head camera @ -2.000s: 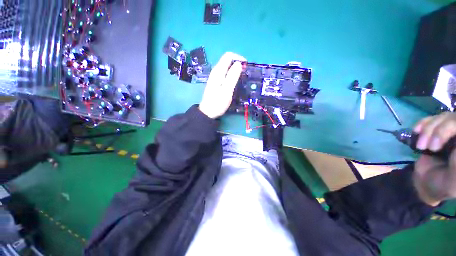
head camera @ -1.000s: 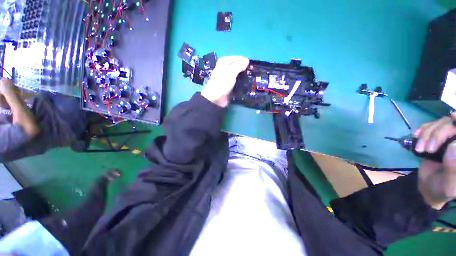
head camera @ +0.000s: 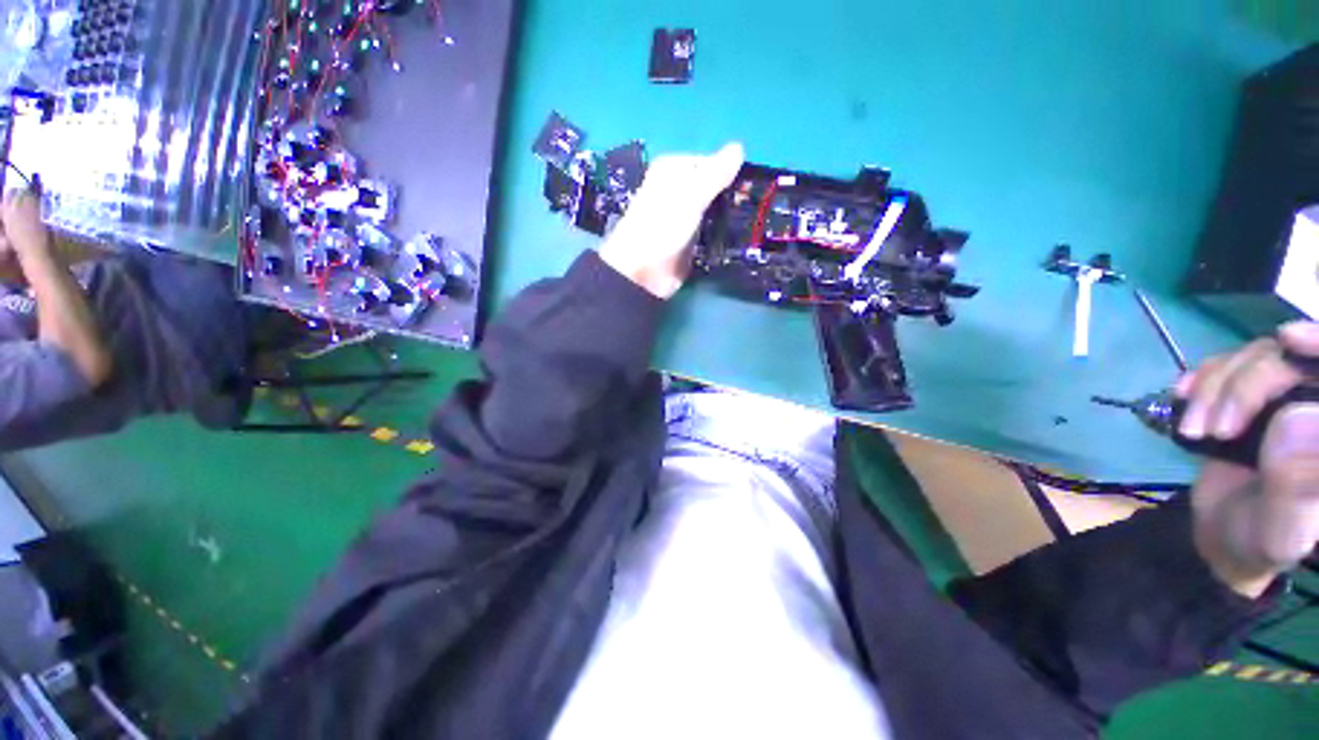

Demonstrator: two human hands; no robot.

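A black housing [head camera: 832, 239] lies on the green bench mat, with silver details, red wires and a white strip inside. Its narrow black part [head camera: 864, 362] points towards me at the mat's front edge. My left hand [head camera: 674, 210] grips the housing's left end; some fingertips are hidden. My right hand [head camera: 1256, 427] holds the dark electric screwdriver [head camera: 1157, 411] at the right, its thin bit pointing left, apart from the housing. The hand is partly cut off by the frame's edge.
A dark grey tray [head camera: 460, 145] of small motors with red wires stands left. Square black plates [head camera: 596, 177] lie left of the housing. A T-shaped part [head camera: 1082, 297] and thin rod [head camera: 1157, 324] lie right. A black box [head camera: 1266, 188] stands far right. Another person [head camera: 130, 347] is at left.
The housing's narrow part has swung out to the front right, and the wires and white strip now lie across its inside. The view has shifted. My right hand still holds the screwdriver.
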